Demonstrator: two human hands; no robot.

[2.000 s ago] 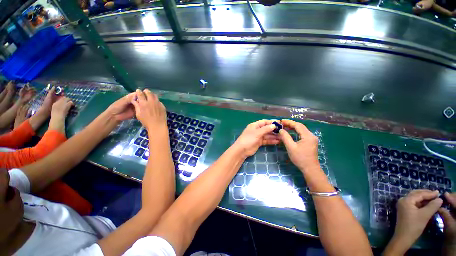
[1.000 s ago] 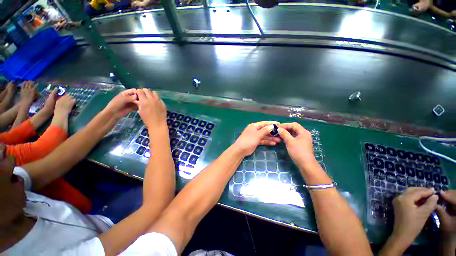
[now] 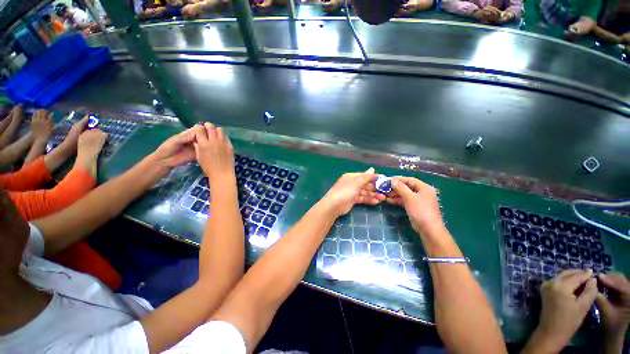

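Note:
A small square unit (image 3: 383, 184) with a dark face and pale edge is held between both hands above the tray. My left hand (image 3: 353, 193) grips its left side with thumb and fingers. My right hand (image 3: 416, 200), with a silvery bracelet on the wrist, grips its right side. The clear blister tray (image 3: 363, 243) lies below on the green bench, its pockets showing green through and a bright glare at its front. My right hand and forearm cover the tray's right side.
A person's arms (image 3: 218, 200) work at the left over a tray of black pieces (image 3: 266, 197). Another person's hands (image 3: 568, 297) are at the right by a filled tray (image 3: 549, 238). Small parts lie on the conveyor belt (image 3: 387, 110). A white cable (image 3: 601, 221) and a blue bin (image 3: 59, 69) show.
The unit has turned between my fingers, so its dark face and pale edge now show. The small parts on the belt have shifted left.

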